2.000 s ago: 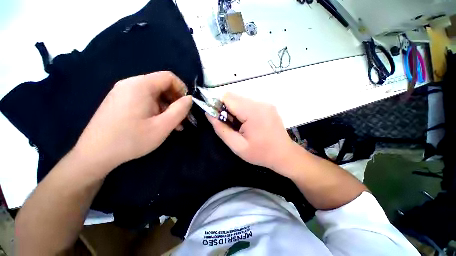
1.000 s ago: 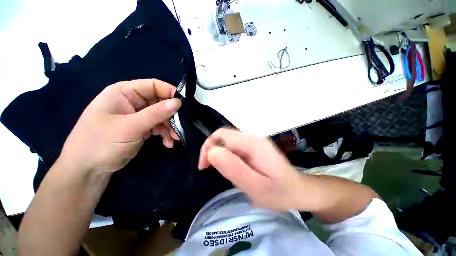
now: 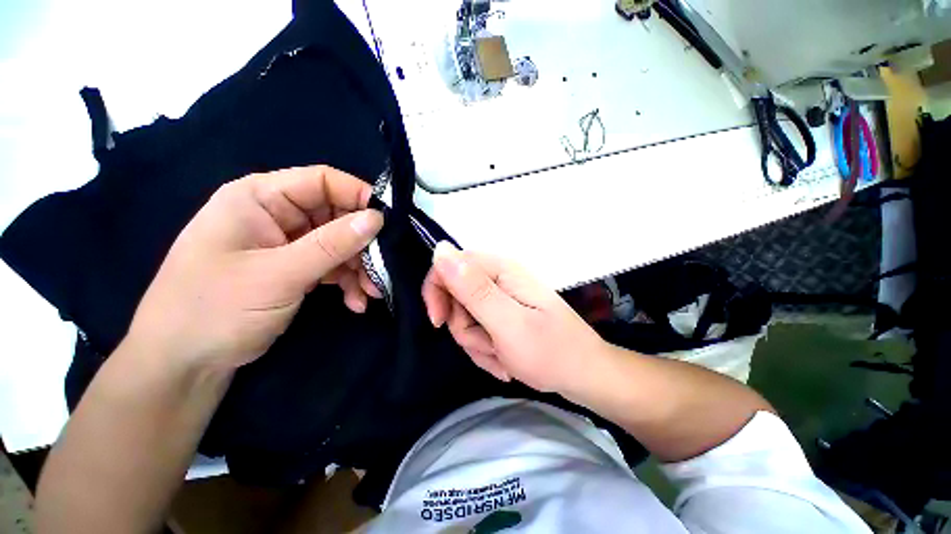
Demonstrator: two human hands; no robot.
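Observation:
The black garment [image 3: 229, 136] spreads over the white table and down over the wearer's lap. My left hand [image 3: 276, 250] pinches its seam edge between thumb and forefinger. A pale, glinting opening [image 3: 379, 273] shows in the cloth beside and below those fingertips. My right hand [image 3: 511, 313] is right of it and lower, pinching a narrow fold of the black cloth at the fingertips. A thin pale line runs along that fold. Whether the right palm also holds a tool is hidden.
Presser foot parts and a tan block [image 3: 493, 58] are at the top. A thread tangle [image 3: 584, 136] lies on the white machine bed [image 3: 521, 115]. Black-handled shears [image 3: 784, 141] lie at the right, beside pink and blue handles [image 3: 855, 141].
The snips seen earlier in my right hand no longer show. My right hand has moved lower and now pinches the cloth. My left hand has shifted slightly left and down, and the pale opening is exposed.

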